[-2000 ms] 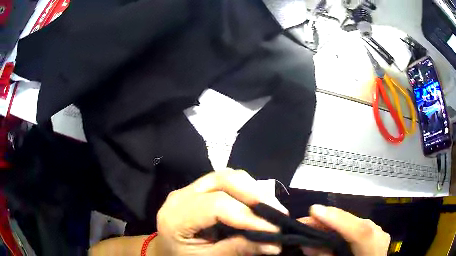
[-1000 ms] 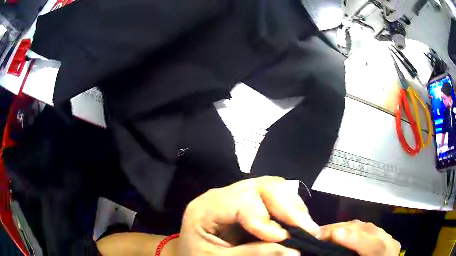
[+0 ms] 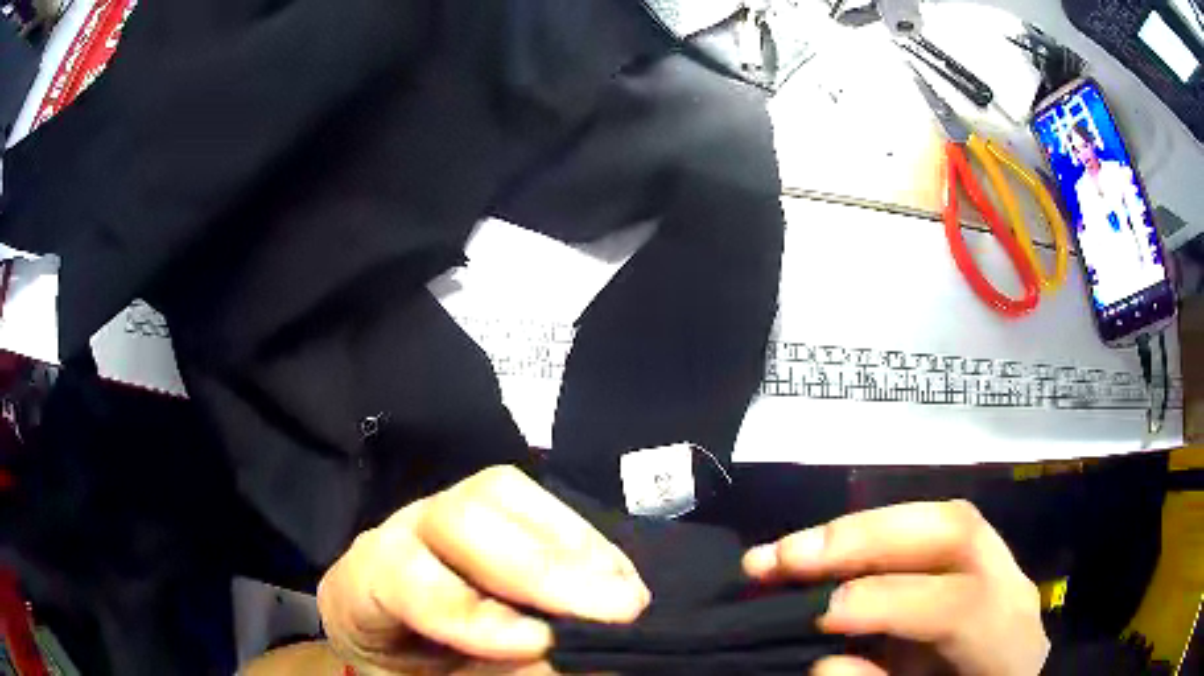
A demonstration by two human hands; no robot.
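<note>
Black fabric (image 3: 330, 172) covers the left and middle of the white table and hangs over its front edge, with a curved opening in it. My left hand (image 3: 482, 574) and my right hand (image 3: 911, 588) hold a folded black cloth piece (image 3: 700, 594) between them at the bottom centre, in front of the table edge. A small white label (image 3: 658, 481) with a thin loose thread lies on the black cloth just above my fingers. My lower fingers are partly hidden or cut off by the picture's bottom edge.
Scissors (image 3: 993, 231) with red and orange handles lie at the right on the table. A lit smartphone (image 3: 1106, 218) lies right of them. A printed ruler scale (image 3: 951, 378) runs along the front edge. Metal machine parts (image 3: 759, 40) are at the top. A dark device is at top right.
My hands have spread apart, with the folded cloth opened between them. The white label, mostly covered before, now shows in full. The view has shifted, so the table things sit further left and higher.
</note>
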